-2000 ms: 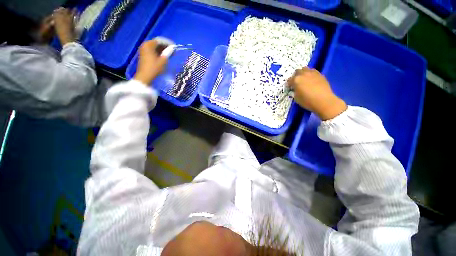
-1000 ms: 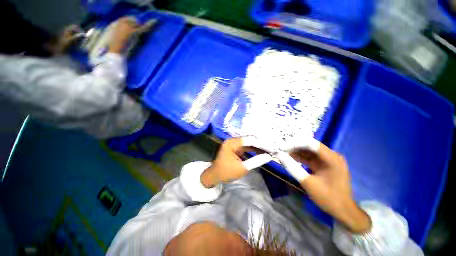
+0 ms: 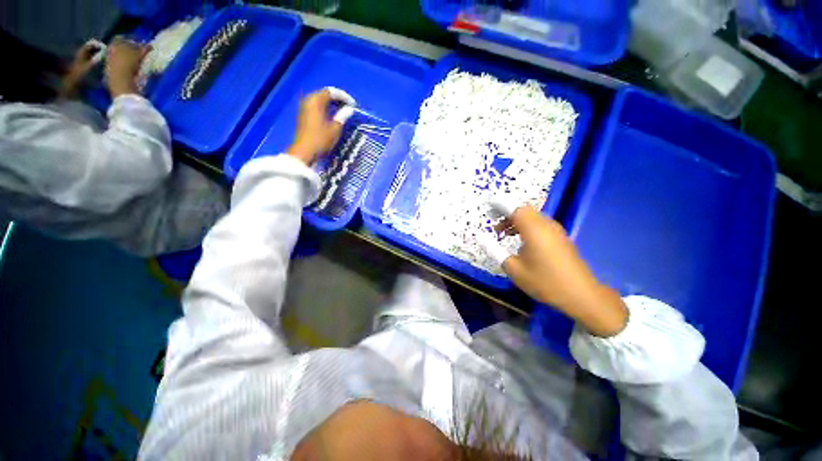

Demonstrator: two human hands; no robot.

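Observation:
My left hand [image 3: 320, 124], with white finger cots, is over the blue tray at the upper end of a neat stack of slim silver pieces with dark bands [image 3: 347, 173]. A slim piece shows beside its fingertips; whether the hand grips it I cannot tell. My right hand [image 3: 541, 257], also with white cots, is at the lower right of the heap of small white parts [image 3: 491, 117], thumb and finger bent; what is between them is too blurred to tell. The clear plastic box [image 3: 407, 187] with a few slim parts is at the heap's left edge.
A large blue tray [image 3: 676, 207] is right of the heap. Another worker's sleeve [image 3: 81, 171] and hands are at the left, near a blue tray with a dark-banded stack [image 3: 214, 67]. Frosted containers [image 3: 712, 74] and a blue tray [image 3: 541, 31] are behind.
My hands met in front of the white heap a second ago and are now apart. My left hand has moved to the stack, my right hand to the heap. The camera view has shifted.

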